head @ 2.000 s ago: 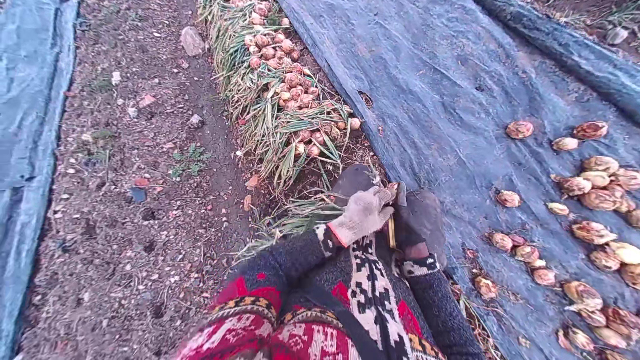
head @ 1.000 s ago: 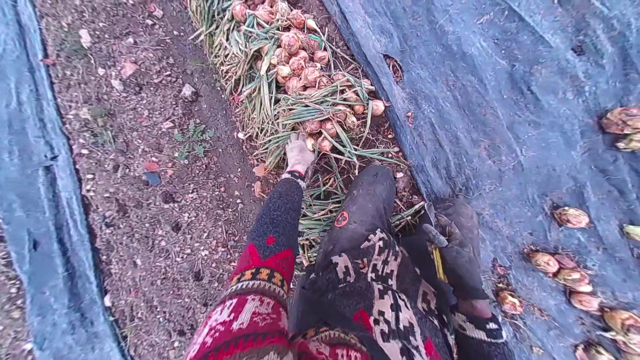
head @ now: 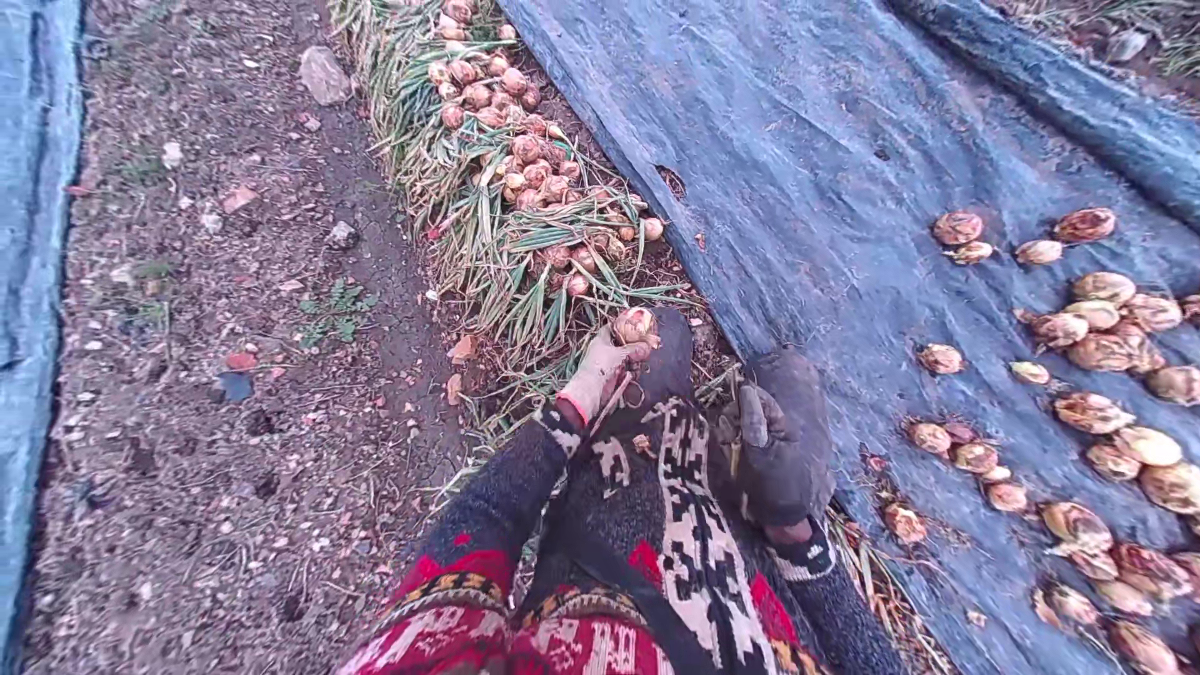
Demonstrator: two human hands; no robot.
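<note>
My left hand [head: 600, 370], in a pale glove, holds an onion [head: 636, 326] with a thin dry stalk trailing down, just over my knee. In a dark glove, my right hand [head: 757, 422] rests by my other knee, its fingers curled around something slim that is mostly hidden. Ahead of my left hand, a row of pulled onions [head: 539, 173] lies with green and dry leaves [head: 516, 272] spread to the left. Loose onions [head: 1102, 352] without long tops are scattered on the dark ground sheet [head: 825, 187] at the right.
A bare soil path [head: 253, 450] with stones and small weeds runs along the left. Beyond it is another sheet [head: 33, 281] at the far left edge. A large stone [head: 324, 75] lies near the top of the path. The right sheet has a folded ridge [head: 1059, 84].
My left hand was reaching into the onion row a second ago; it has come back toward my knees with an onion in it. My right hand has stayed near my right knee.
</note>
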